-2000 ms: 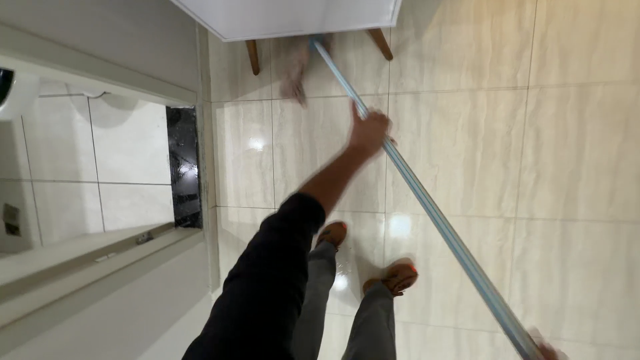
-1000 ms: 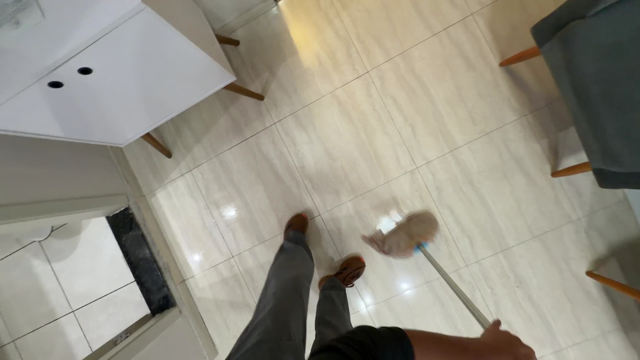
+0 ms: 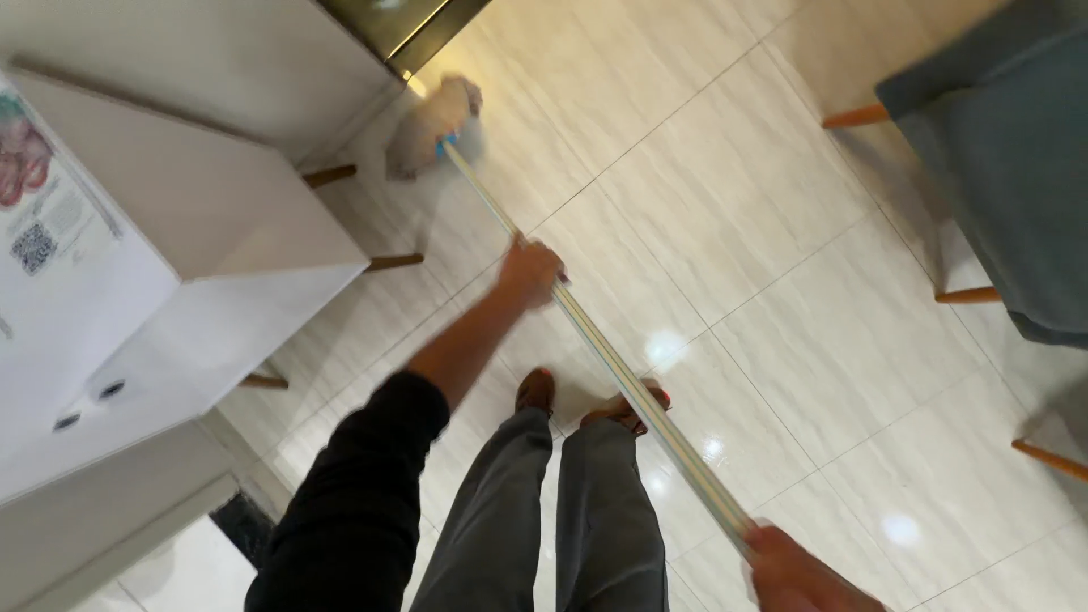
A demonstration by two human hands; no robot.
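A long pale striped mop handle (image 3: 629, 382) runs from lower right to upper left. My left hand (image 3: 534, 270) is closed around its middle part, with the arm in a black sleeve. Near the lower right, my right hand (image 3: 786, 557) grips the handle towards its upper end. At the far end a blue connector (image 3: 446, 143) joins it to a greyish-brown mop head (image 3: 429, 127), blurred, lying on the glossy tiled floor (image 3: 680, 204) by the wall corner and a dark threshold.
A white cabinet (image 3: 229, 340) on wooden legs stands at the left, close to the mop head. At the right is a grey upholstered chair (image 3: 1011, 170) with wooden legs. A doorway with a black sill (image 3: 245, 523) lies at lower left. My shoes (image 3: 535, 393) are below the handle.
The mop head has moved from the floor right of my feet to the wall corner beyond the cabinet. My left hand, out of view a second ago, shows on the handle.
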